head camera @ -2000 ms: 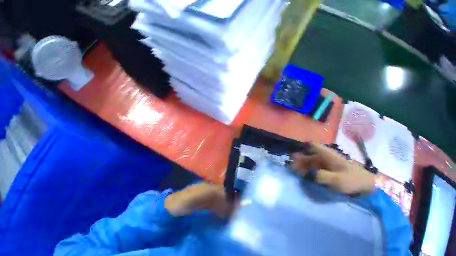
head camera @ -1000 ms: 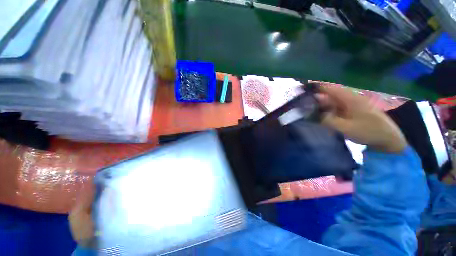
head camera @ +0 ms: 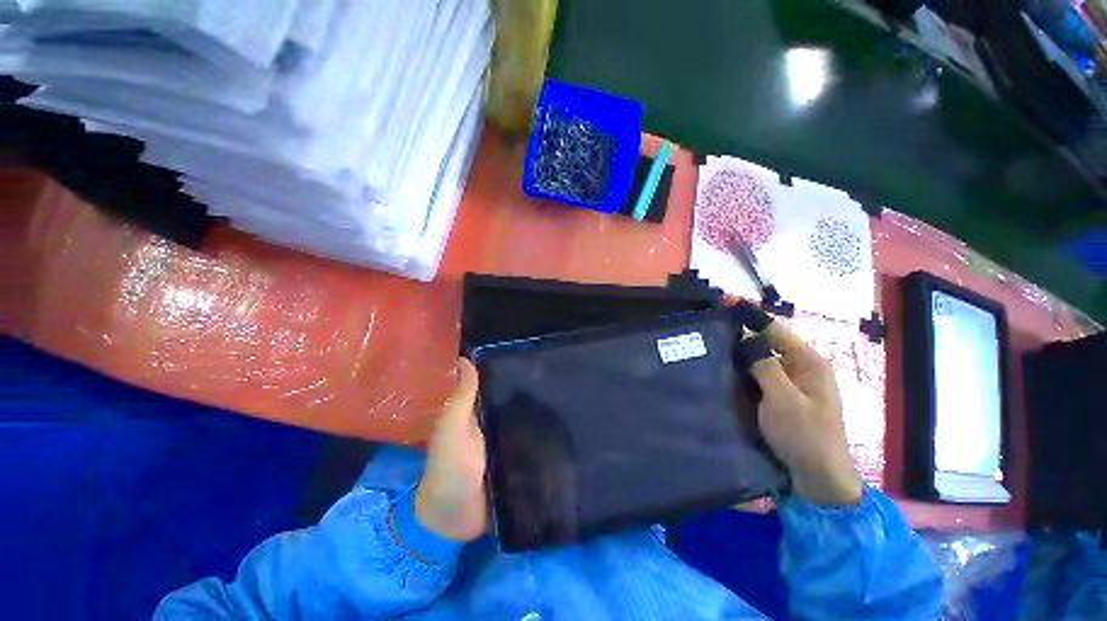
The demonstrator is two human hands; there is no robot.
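A black tablet unit [head camera: 607, 425] with a small white label near its top right corner is held in front of me, dark glossy face up and slightly tilted. My left hand [head camera: 454, 455] grips its left edge. My right hand [head camera: 795, 406], with black finger cots on its fingertips, grips its right edge. A black foam tray [head camera: 534, 309] lies behind and partly under the tablet on the orange-red sheeting. The rest of the tray is hidden.
A tall white stack [head camera: 328, 134] stands at the left. Beyond are a blue bin [head camera: 583, 146] of small dark parts, a turquoise strip [head camera: 653, 180] and dot cards [head camera: 783, 233] with a dark tool. Another black tray [head camera: 919, 388] holding a pale panel lies right. The green belt [head camera: 728, 73] runs behind.
The pale panel that faced up in my left hand no longer shows; a dark face with a label is up now. My right hand has come down from the dark piece it raised to the tablet's right edge.
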